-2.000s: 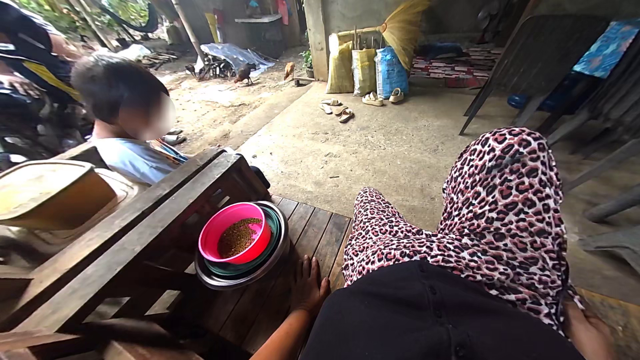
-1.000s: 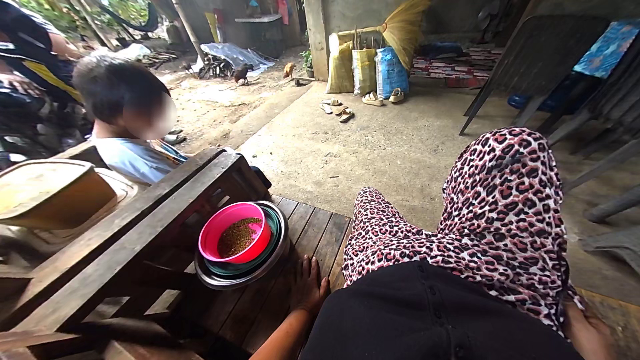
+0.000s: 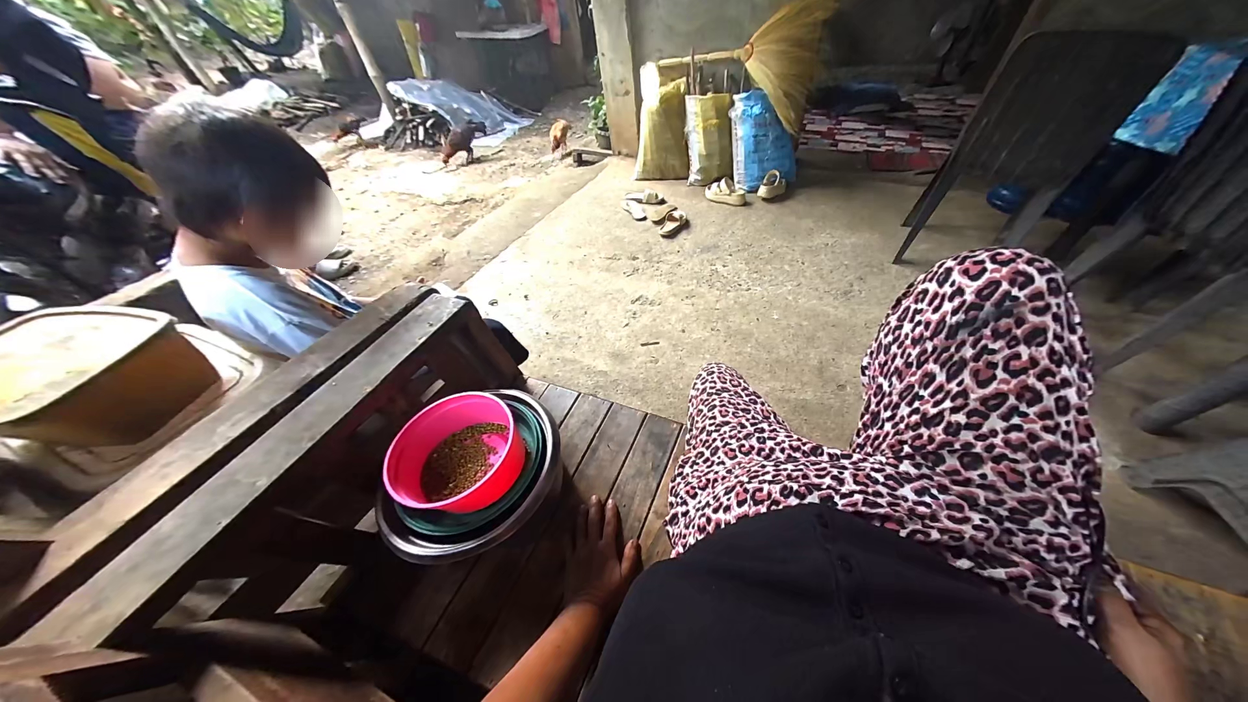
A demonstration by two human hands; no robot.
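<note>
My left hand lies palm down on the slatted wooden bench seat, fingers apart, holding nothing. Just to its left, a pink plastic bowl with small brown grains or seeds in it sits in a dark green bowl, and both rest in a wide metal basin. At the lower right edge is my right hand, beside my leopard-print trouser leg; its fingers are mostly hidden, and whether it grips anything does not show.
A wooden armrest runs along the left, with a person beyond it. A tan container stands at far left. Filled sacks, a straw broom and sandals are ahead; plastic chairs stand at right. Chickens are outside.
</note>
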